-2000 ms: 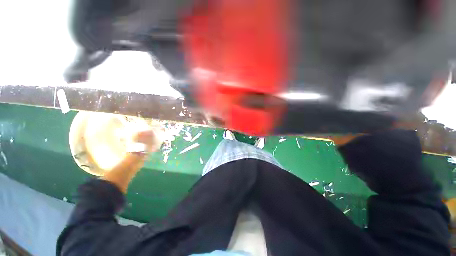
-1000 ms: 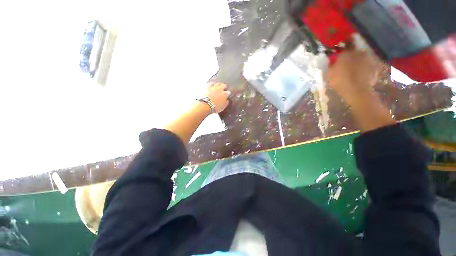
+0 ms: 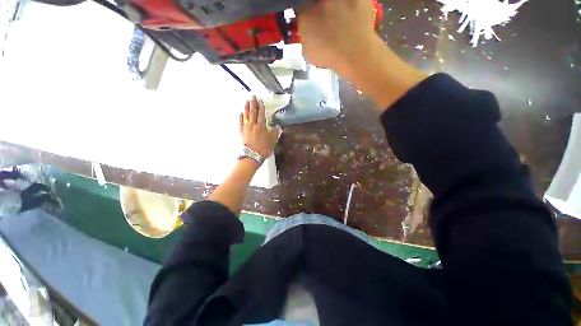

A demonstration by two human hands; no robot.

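The red-and-black cutting machine (image 3: pixel 223 32) stands at the top centre, its motor cut off by the picture's edge. Its flat silver base plate (image 3: pixel 315 99) rests on the brown table, at the right edge of the white fabric lay (image 3: pixel 127 121). The narrow upright knife part meets the edge of the lay. My right hand (image 3: pixel 334 35) is closed around the machine's red handle. My left hand (image 3: pixel 258 130) lies flat on the lay's right edge, fingers extended and slightly apart, just left of the base plate, holding nothing.
A weight with a blue patterned side (image 3: pixel 137 54) lies on the lay. White scraps (image 3: pixel 484 16) lie at the table's upper right. A white stack (image 3: pixel 567 172) is at the right edge. A cream bucket (image 3: pixel 150 213) stands below the table edge (image 3: pixel 382 245), near a light-blue surface (image 3: pixel 83 261).
The machine and base plate have moved left against the lay's edge, with my right hand on the handle. My left hand has flattened onto the lay. The view has shifted to the right.
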